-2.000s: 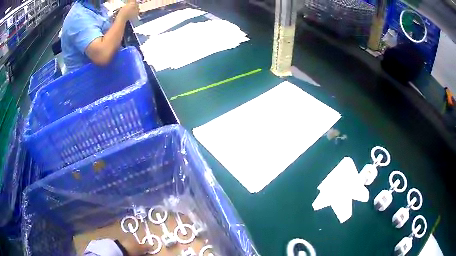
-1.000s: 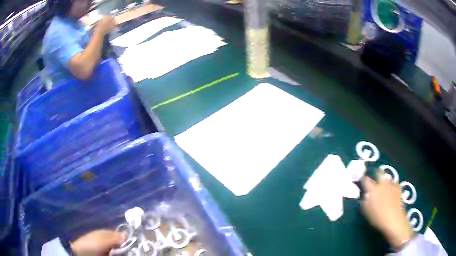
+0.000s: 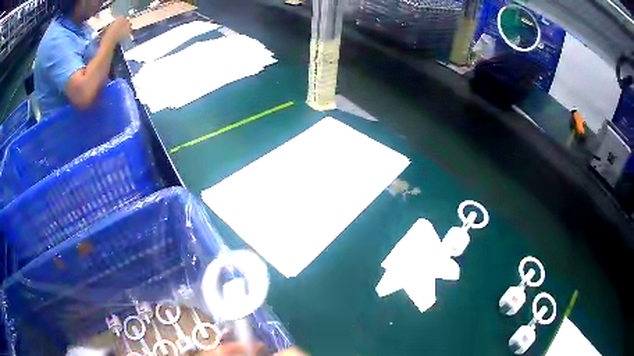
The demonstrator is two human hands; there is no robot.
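A white ring-and-stem part stands ring-up at the bottom centre, near the lined crate's right wall, large and slightly blurred. My right hand, by its place and the earlier frames, grips its lower stem; only fingers show, cut off by the bottom edge. My left hand is not visible; a pale patch at the bottom left may be its sleeve. Several white ring parts lie on cardboard in the film-lined blue crate. Three similar parts lie on the green bench at right, one beside a jagged white shape.
A white sheet lies mid-bench, with more white sheets beyond a yellow-green line. A post stands at the back. Another blue crate and a person in blue are at left. A white corner shows lower right.
The view has swung right. My right hand has left the bench row, which has one part fewer, and a part is now held near the crate. My left hand has dropped out of sight.
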